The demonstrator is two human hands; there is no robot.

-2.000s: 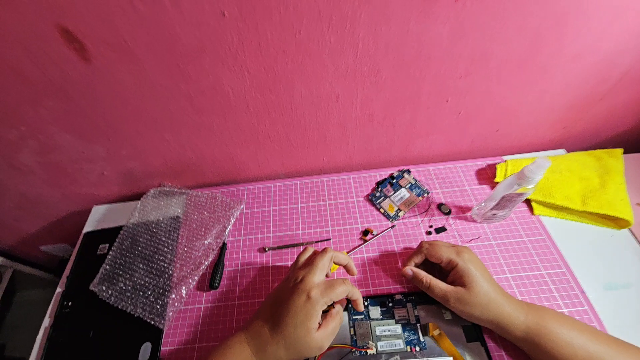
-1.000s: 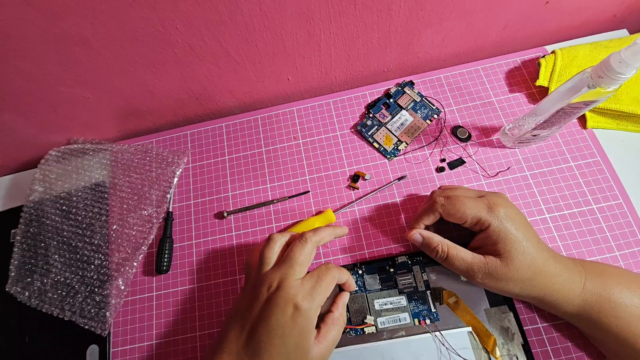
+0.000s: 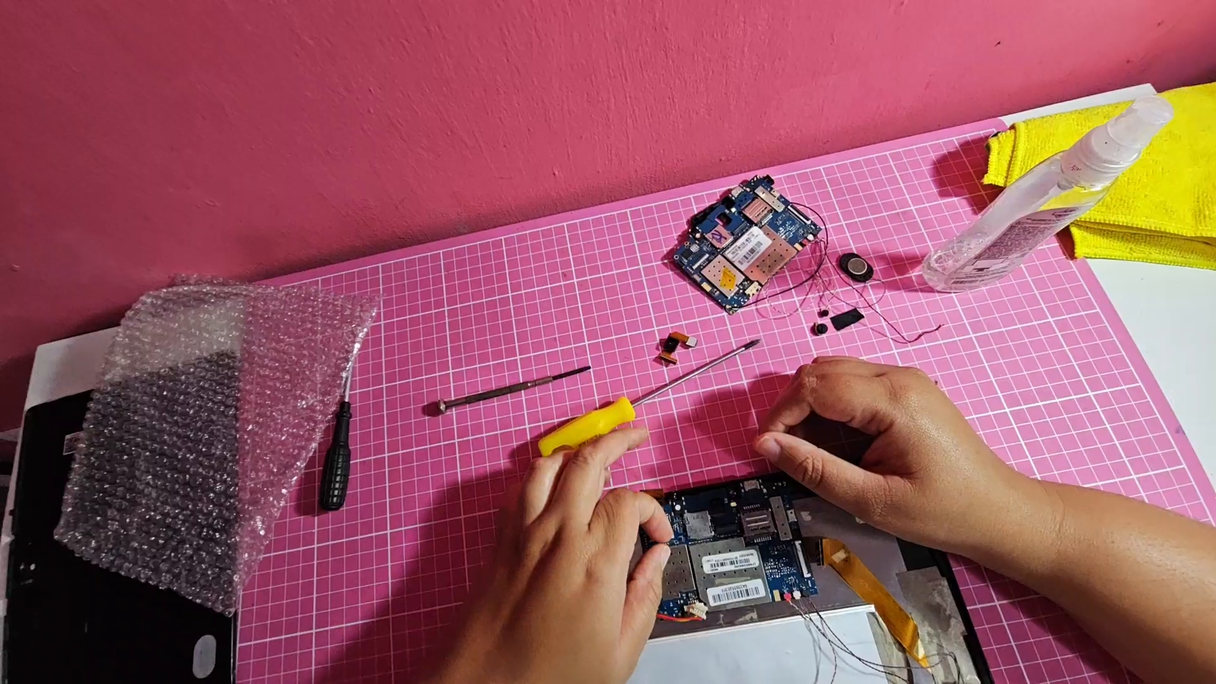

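Observation:
An opened tablet with a blue circuit board [image 3: 733,556] lies at the bottom, its orange flex cable [image 3: 879,598] and thin wires to the right of the board. My left hand [image 3: 579,551] rests over the board's left side, fingers curled and apart, with fingertips near a yellow-handled screwdriver [image 3: 589,427]. Nothing shows in its fingers. Above the board's right edge is my right hand [image 3: 864,437], thumb and fingertips brought close; whether they pinch something small cannot be told. A small camera module on a flex [image 3: 674,347] lies beyond the screwdriver.
Bubble wrap [image 3: 209,427] covers part of a black panel [image 3: 114,608] at left, beside a black-handled screwdriver [image 3: 336,461]. A thin metal screwdriver [image 3: 513,388] lies mid-mat. Farther back are a second circuit board [image 3: 746,244], a small speaker [image 3: 856,267], a spray bottle [image 3: 1035,209] and a yellow cloth [image 3: 1149,171].
The view has moved closer to the mat since two seconds ago. Both hands keep nearly the same pose over the tablet, and nothing has plainly been picked up or let go.

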